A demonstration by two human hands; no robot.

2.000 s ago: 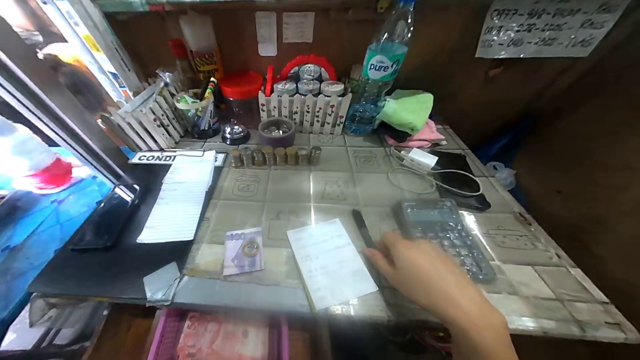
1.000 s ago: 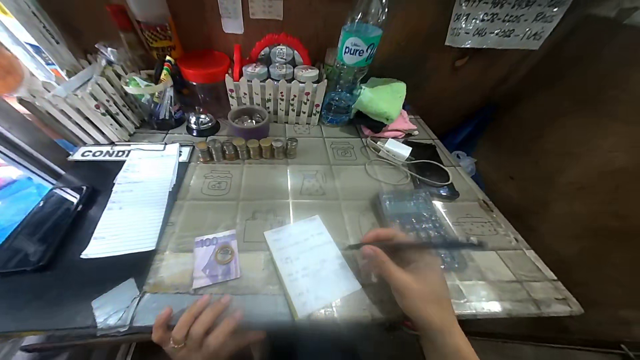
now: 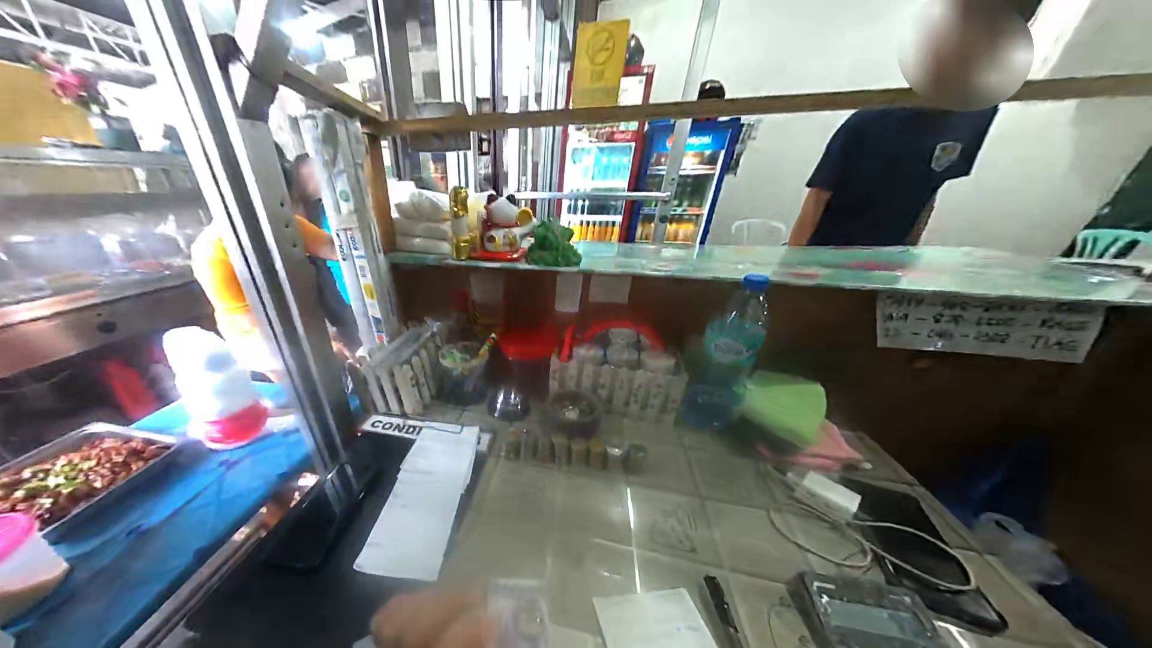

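My left hand [image 3: 434, 619], blurred and cut off by the bottom edge, is at the banknote [image 3: 519, 612]; whether its fingers grip the note is unclear. To the right of it, a white notepad [image 3: 652, 619] lies on the tiled tabletop, with a black pen [image 3: 722, 610] just beside it. A calculator [image 3: 868, 612] rests further right. Short stacks of coins [image 3: 576, 452] stand in a row near the back. Long paper slips [image 3: 427, 504] lie on the black surface at the left. My right hand is out of view.
A water bottle [image 3: 731, 355], green cloth [image 3: 783, 407], white picket holder [image 3: 616, 382] and round coin bowl [image 3: 573, 409] line the back. A charger [image 3: 830, 493] and cable lie by a dark phone [image 3: 931, 549]. Beyond the glass ledge [image 3: 810, 267] stands a person [image 3: 891, 175].
The view has tilted up. The pen, in my right hand one second ago, now lies beside the notepad, and that hand has left the view. My left hand has moved to the banknote.
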